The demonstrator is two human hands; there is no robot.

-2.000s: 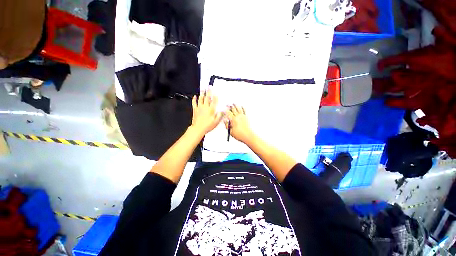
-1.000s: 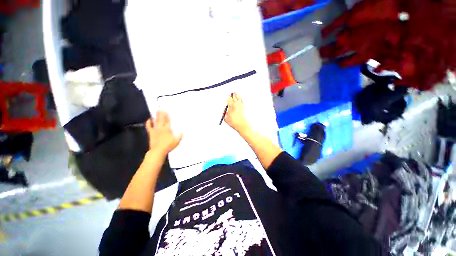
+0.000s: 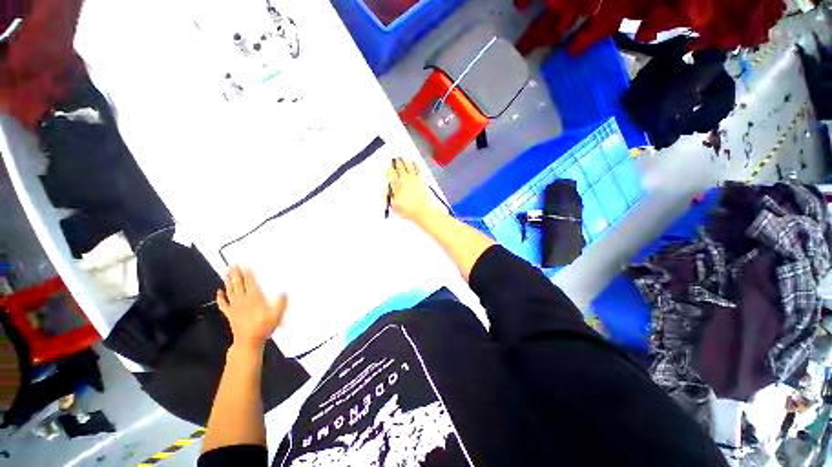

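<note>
A white marking template [image 3: 319,246] lies on the white table, its outline hard to see. A dark strip of black garment panel [image 3: 315,194] shows along its far edge. My left hand [image 3: 248,306] lies flat with spread fingers on the template's left edge, holding nothing. My right hand [image 3: 410,191] is at the template's right side, with a thin dark marking pen [image 3: 389,199] in its fingers. Its tip is too small to tell. A light blue sheet [image 3: 392,308] shows at the table edge by my waist.
Stacked black panels [image 3: 214,365] and crumpled white cloth [image 3: 111,266] lie left. On the right are a red stool [image 3: 445,119], a blue crate [image 3: 607,173] bearing a tied black bundle [image 3: 562,223], and a plaid garment heap [image 3: 780,264]. Dark red garments [image 3: 675,20] lie beyond.
The view has turned, so the table now slants. My right hand has moved from the middle of the template to its right side with the pen. My left hand stays at the left edge.
</note>
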